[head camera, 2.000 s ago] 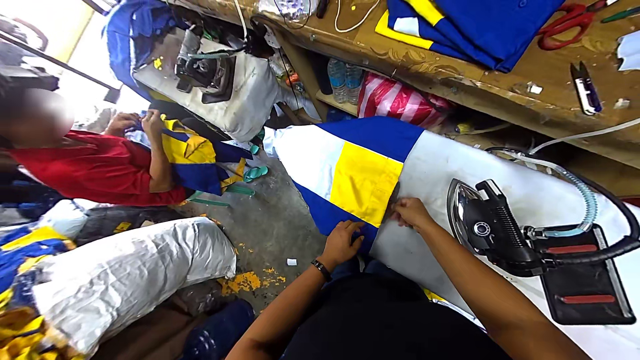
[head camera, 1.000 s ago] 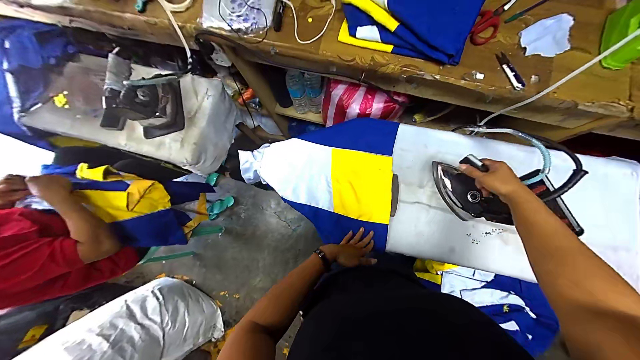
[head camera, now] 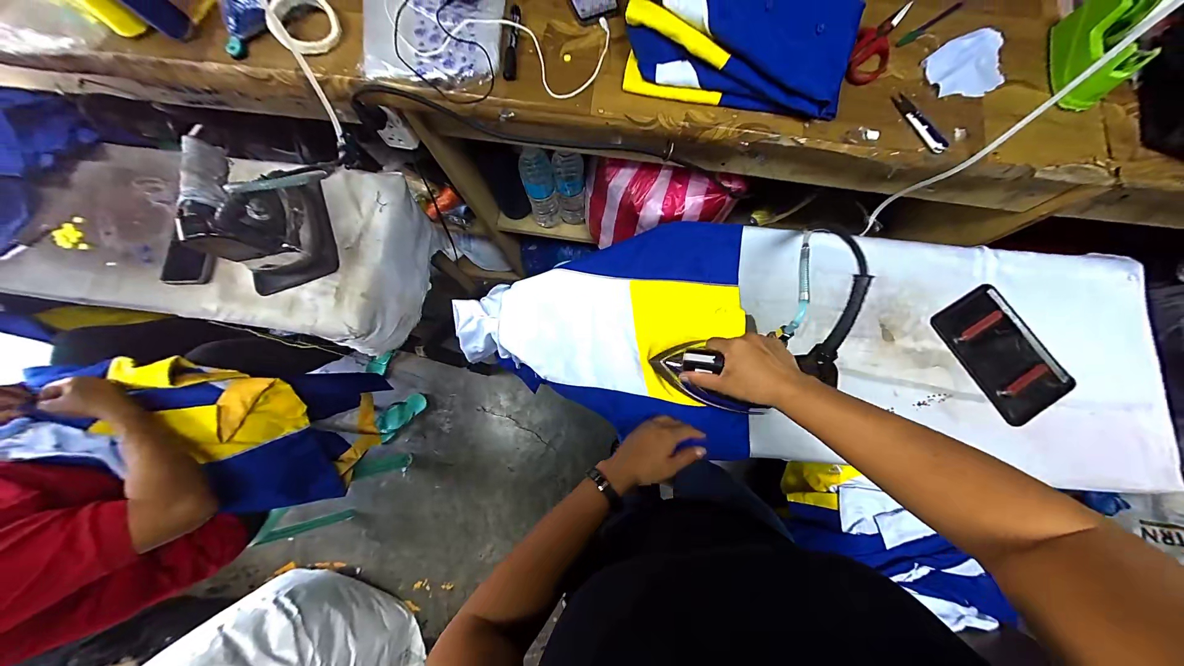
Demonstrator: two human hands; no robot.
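Observation:
A blue, yellow and white garment [head camera: 573, 324] lies spread over the left end of a padded ironing board [head camera: 1017, 268]. My right hand [head camera: 754, 370] is closed around the handle of a steam iron [head camera: 694, 370], whose soleplate rests on the yellow panel and the blue cloth beside it. A hose and a dark cable run from the iron's rear. My left hand [head camera: 657, 450] lies on the garment's blue near edge, fingers bent and holding nothing. A black iron rest [head camera: 1004, 354] with red strips sits on the board to the right.
A wooden table [head camera: 592, 120] behind holds folded garments [head camera: 740, 55], red scissors [head camera: 869, 51] and thread snips [head camera: 918, 123]. At left, a second iron [head camera: 250, 222] stands on another padded board [head camera: 370, 250]. A co-worker in red [head camera: 74, 546] handles similar cloth. A white sack [head camera: 305, 629] lies below.
My right hand went from the garment's edge to the iron, then brought it leftward onto the yellow panel. The iron rest now shows uncovered. My left hand stays at the near blue edge.

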